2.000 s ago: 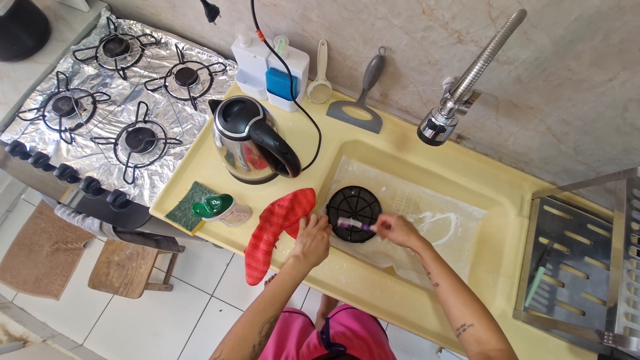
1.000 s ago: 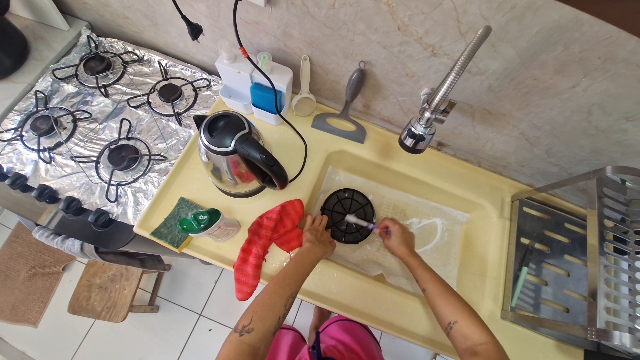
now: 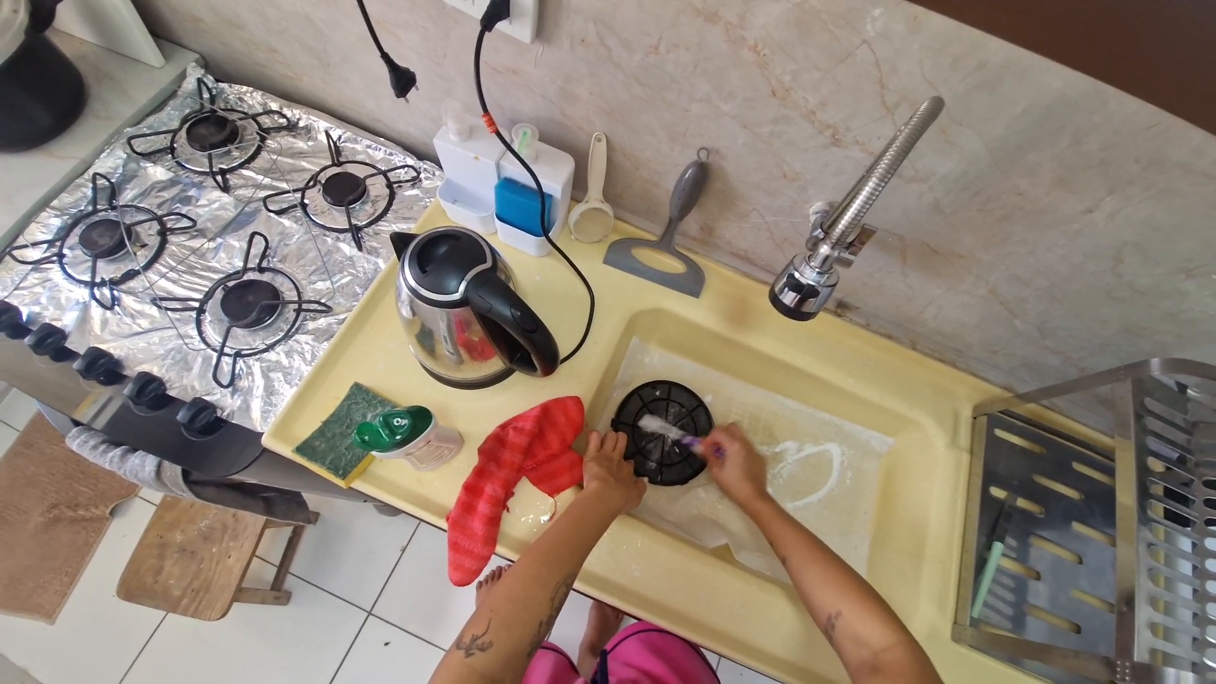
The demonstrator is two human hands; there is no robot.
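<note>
My left hand (image 3: 613, 467) holds the left edge of a round black plastic part with spokes (image 3: 676, 399) over the yellow sink basin. A small brush, seemingly a toothbrush (image 3: 665, 430), is gripped in my right hand (image 3: 733, 463), its pale head against the part's spokes. Beside my left hand a red striped cloth (image 3: 503, 465) lies over the counter's front edge. A bottle with a green cap (image 3: 432, 442) lies to its left, next to a green and yellow sponge (image 3: 347, 432).
An electric kettle (image 3: 456, 323) stands behind the cloth. Along the wall are soap dispensers with a blue sponge (image 3: 522, 204), a strainer (image 3: 591, 218) and a grey scraper (image 3: 655, 261). The faucet (image 3: 807, 280) overhangs the sink (image 3: 807, 351). A steel dish rack (image 3: 1045, 503) is at right, a foil-covered stove (image 3: 313, 256) at left.
The brush head has shifted on the black part, with my right hand moving along. My left hand stays at the part's edge. The view has shifted somewhat.
</note>
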